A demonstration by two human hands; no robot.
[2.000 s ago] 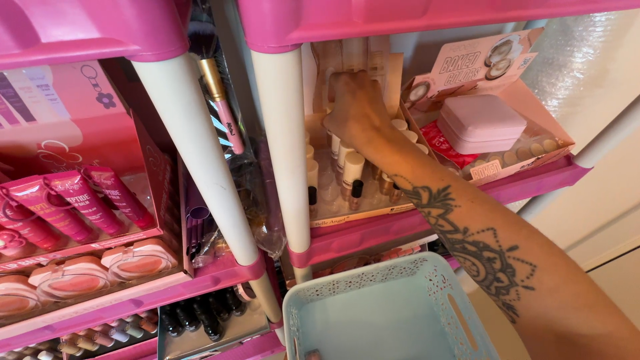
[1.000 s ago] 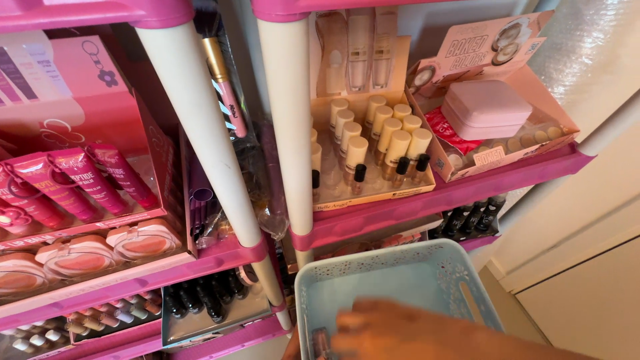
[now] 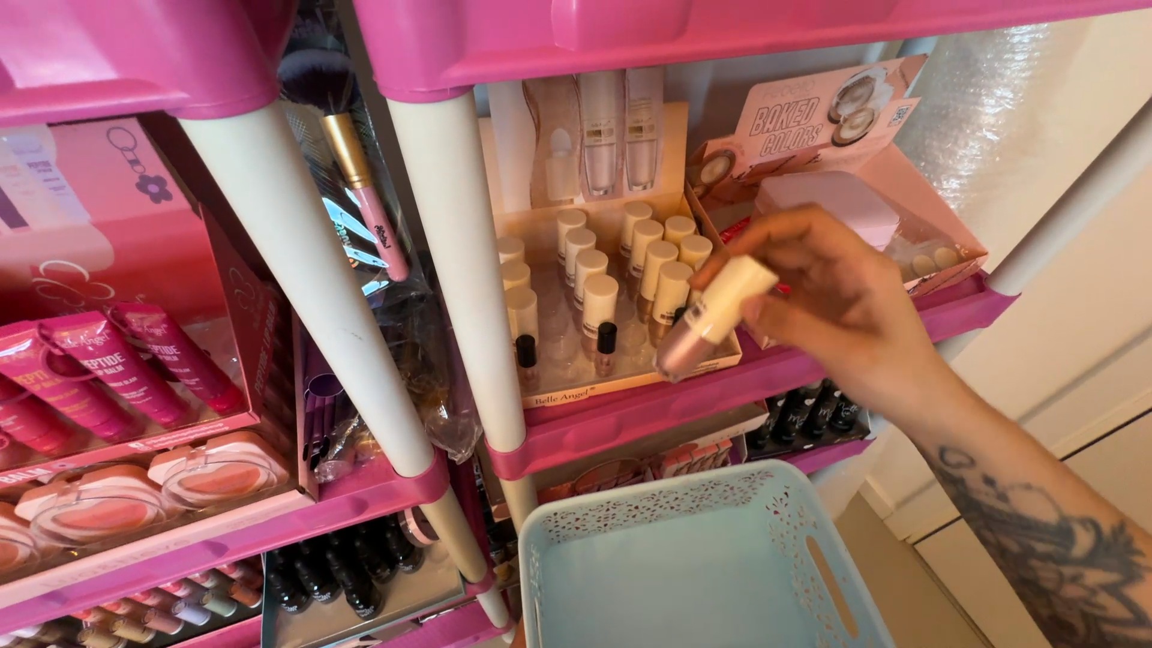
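My right hand [image 3: 828, 306] grips a small cosmetic bottle [image 3: 711, 319] with a cream cap and a pinkish lower part, between thumb and fingers. The bottle tilts in front of the right edge of a peach display box [image 3: 576, 396], where several like bottles [image 3: 598, 301] stand in rows beside small black-capped vials [image 3: 606, 346]. Below is a light blue plastic basket [image 3: 666, 522] with a lacy rim; its near part is cut off by the frame. A skin-coloured sliver at its left edge may be my left hand [image 3: 518, 636]; its grip is hidden.
Pink shelves [image 3: 630, 423] on white posts [image 3: 450, 252] surround the boxes. A baked-colors box [image 3: 936, 207] holds a pink case [image 3: 828, 202]. At left are lip balm tubes [image 3: 108, 369], compacts [image 3: 216, 468] and a hanging makeup brush [image 3: 355, 162]. Black bottles [image 3: 337, 567] stand lower down.
My right hand moved from inside the peach box to over the basket, then back up beside the box, where it now holds a bottle. The basket's near part has left the view.
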